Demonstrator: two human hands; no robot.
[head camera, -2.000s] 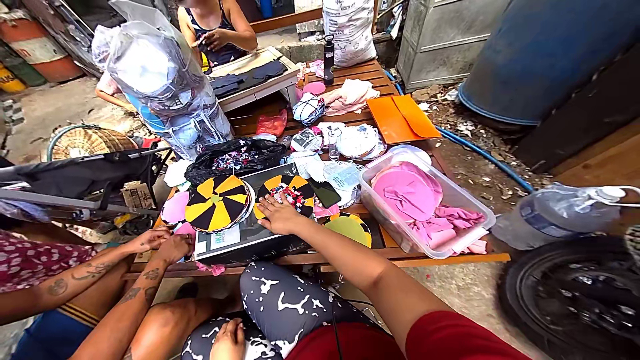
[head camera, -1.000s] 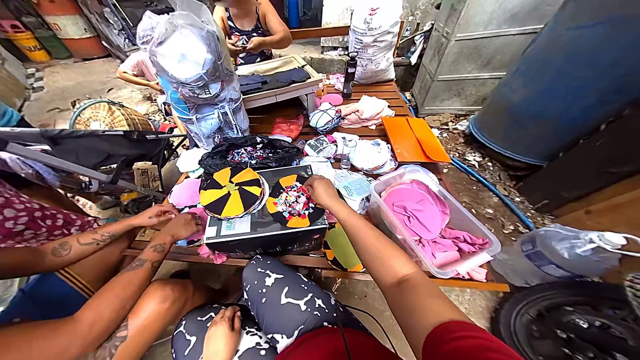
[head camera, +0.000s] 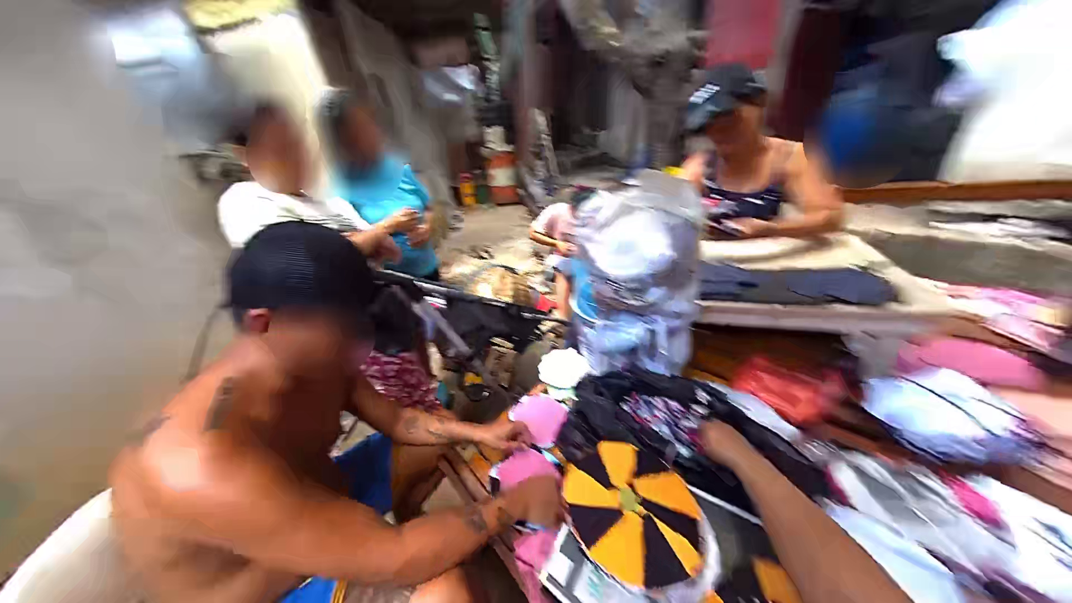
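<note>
My right hand (head camera: 724, 440) reaches into a black plastic bag (head camera: 595, 402) and touches the small fabric scraps (head camera: 666, 419) in it; whether its fingers hold any is blurred. Just in front of the bag lies a round yellow-and-black patchwork fabric piece (head camera: 632, 515) on a box (head camera: 569, 569). Part of a second yellow-and-black piece (head camera: 766, 579) shows at the bottom edge, below my forearm. Pink fabric pieces (head camera: 540, 419) lie left of the bag, near a co-worker's hands. My left hand is out of the frame.
A co-worker in a dark cap (head camera: 293, 268) sits close on the left. Behind the bag stands a tall stuffed clear plastic bag (head camera: 636, 260). Another person (head camera: 754, 184) sits at a small table (head camera: 837, 314) with dark cloth. White bundles (head camera: 946, 414) and a red plastic bag (head camera: 783, 389) lie at right.
The view has swung left and up. My right hand has moved from the scrap-topped round piece to the scraps in the black bag. My left hand, earlier on my lap, has left the view.
</note>
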